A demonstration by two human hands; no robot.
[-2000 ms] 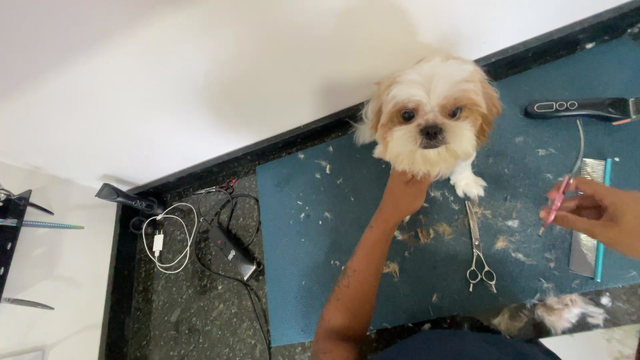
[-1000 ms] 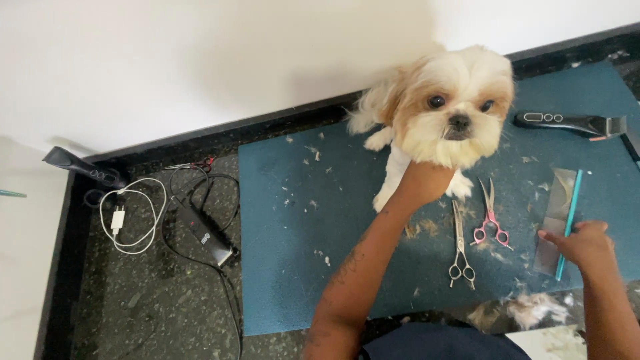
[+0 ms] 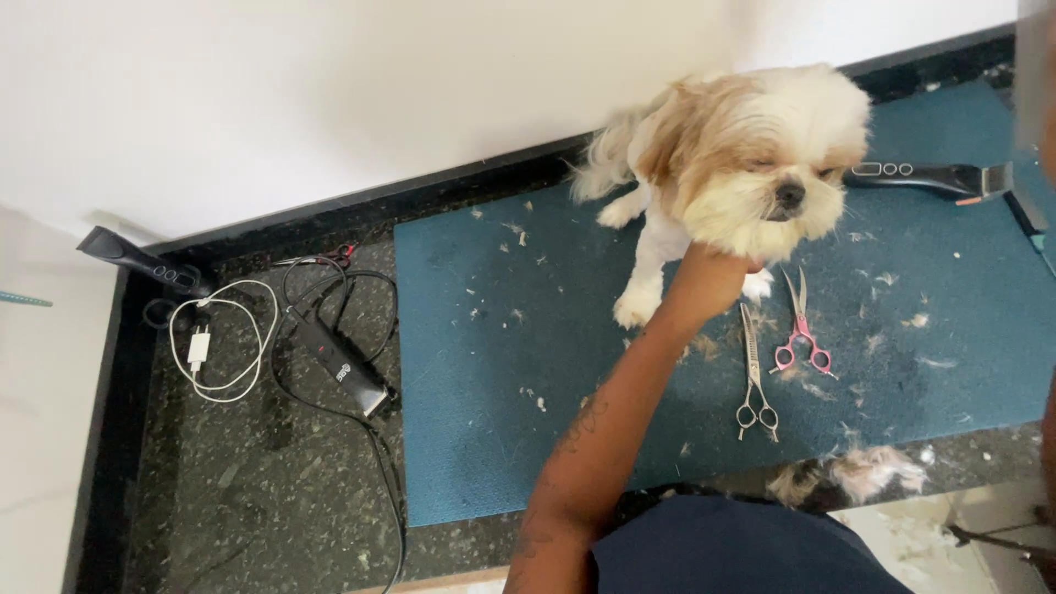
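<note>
My left hand [image 3: 714,285] holds the chin of a white and tan long-haired dog [image 3: 742,157], which sits on a blue mat [image 3: 487,396]. The fingers are mostly hidden under its beard. Below the hand lie thinning shears [image 3: 752,375] and, to their right, curved scissors with pink handles [image 3: 802,334], blades apart. A black cordless clipper [image 3: 924,177] rests right of the dog's head. Only a blurred part of my right arm shows at the right edge; its hand is not visible, and neither is a comb within a grip.
On the dark granite counter [image 3: 247,495] at left are a corded clipper [image 3: 342,363], a white charger cable [image 3: 198,351], red-handled scissors [image 3: 318,259] and another black clipper [image 3: 140,262] by the wall. Cut fur [image 3: 879,472] lies along the front edge.
The pink-handled tool was in my right hand and now lies on the mat. My right hand has moved off the comb and out of view. The dog's head is turned and tilted, its eyes nearly closed.
</note>
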